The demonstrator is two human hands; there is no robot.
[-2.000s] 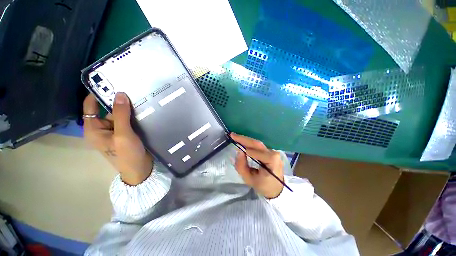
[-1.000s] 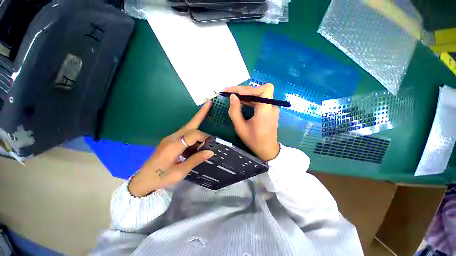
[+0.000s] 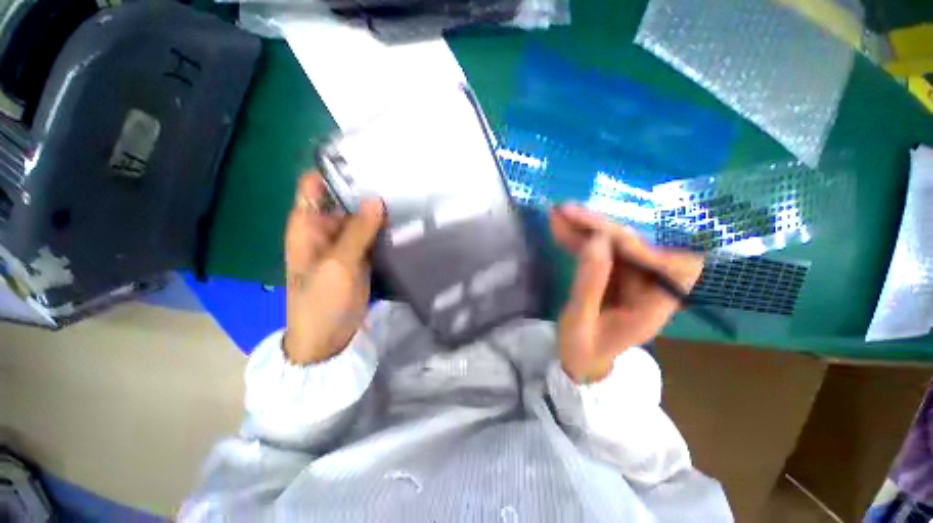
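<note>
My left hand [image 3: 332, 260] holds a dark-rimmed tablet housing [image 3: 455, 240] by its left edge, thumb on its inner face. The housing is tilted and blurred, its inner face with white rectangles turned to me. My right hand [image 3: 626, 291], also blurred, holds the black tweezers [image 3: 670, 281] to the right of the housing, not touching it. Whether the tweezer tip carries a piece cannot be seen. A blue film sheet [image 3: 624, 117] lies beyond my right hand. Black die-cut pads [image 3: 757, 284] on a clear sheet lie to its right.
A large dark plastic case [image 3: 123, 153] stands at the left. White paper [image 3: 358, 66] lies behind the housing on the green mat [image 3: 268, 184]. Wrapped dark items [image 3: 440, 15] are at the top edge. Bubble wrap [image 3: 752, 77] lies at the upper right. An open cardboard box [image 3: 737, 419] is below right.
The housing has been raised and turned from near my lap to show its inner face. My right hand has moved right and down, away from the small dotted sheet, with the tweezers.
</note>
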